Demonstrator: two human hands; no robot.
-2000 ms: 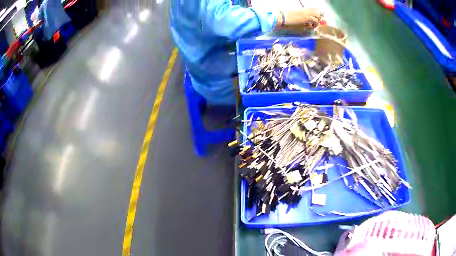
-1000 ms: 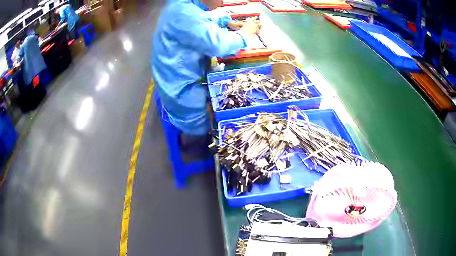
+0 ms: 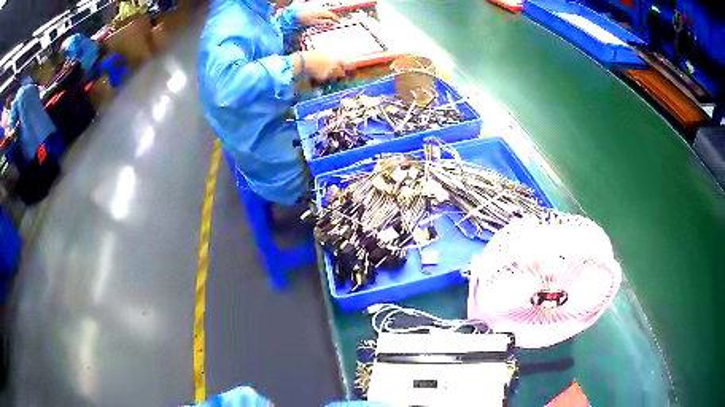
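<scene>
Neither of my hands shows; light blue cloth (image 3: 234,397) appears at the bottom edge. Nearest on the bench lies a white and black box (image 3: 437,381) with a small dark display, cut off by the bottom edge, and a white cable behind it. A round pink desk fan (image 3: 544,282) stands to its right. Beyond them a blue bin (image 3: 397,294) holds a tangled pile of thin wire-like pieces (image 3: 397,199). A second blue bin (image 3: 389,149) behind it holds more such pieces.
A person in blue (image 3: 246,103) sits at the bench's left edge, hands at a framed white panel (image 3: 342,40) on a red pad. A brown round container (image 3: 413,79) stands by the far bin. A red-orange corner (image 3: 571,396) shows at bottom right. A yellow-lined floor (image 3: 205,262) runs left.
The view has swung, so the bins and fan sit further left and higher than two seconds ago. The box and red-orange corner have come into view. The other person's hands have moved apart.
</scene>
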